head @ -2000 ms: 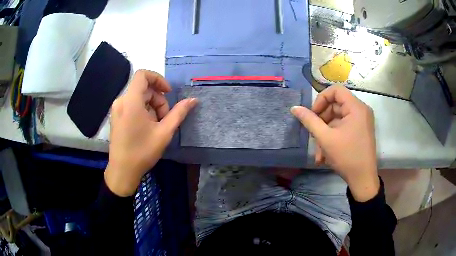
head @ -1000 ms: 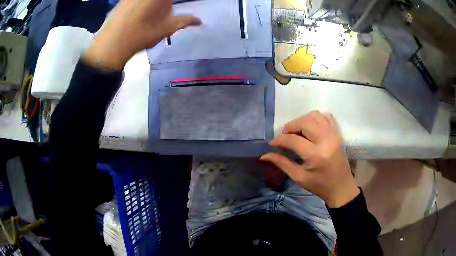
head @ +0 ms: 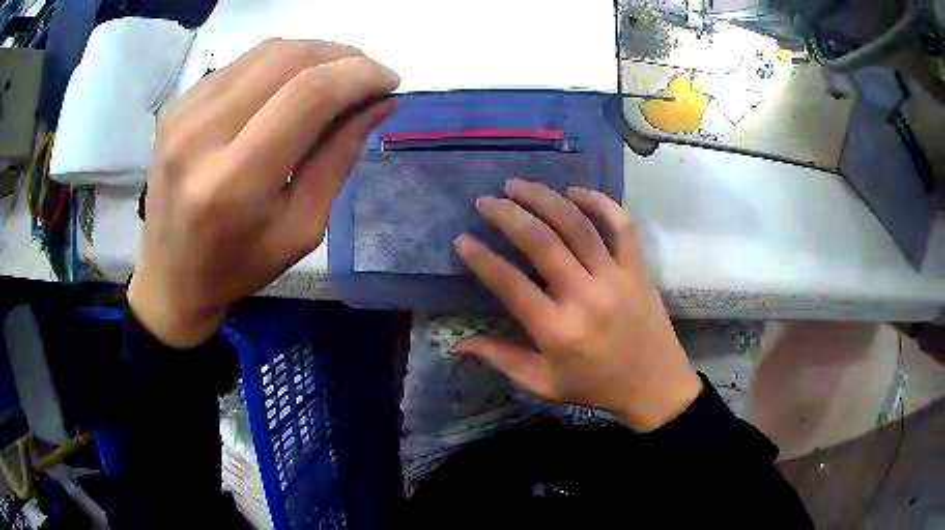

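The blue sewing template point(head: 347, 233) lies at the table's front edge, its red strip point(head: 471, 136) along the slot. The grey fabric panel point(head: 404, 217) lies on it below the slot, partly covered by my right hand. My right hand point(head: 580, 300) rests on the panel and template with its fingers spread, holding nothing. My left hand point(head: 244, 176) is over the template's upper left side, thumb and fingers close together; whether anything is between them cannot be told. A small dark edge point(head: 142, 199) shows behind my left hand; the rest is hidden.
The white stack point(head: 114, 98) is at the left. The sewing machine bed point(head: 746, 140) with a yellow patch point(head: 679, 104) is at the upper right. A flat grey piece point(head: 891, 186) stands out right of it. A blue basket point(head: 264, 414) is below the table.
The template's far leaf no longer shows beyond the red strip; white table shows there instead. My left hand came back nearer. My right hand moved left onto the panel and spread its fingers.
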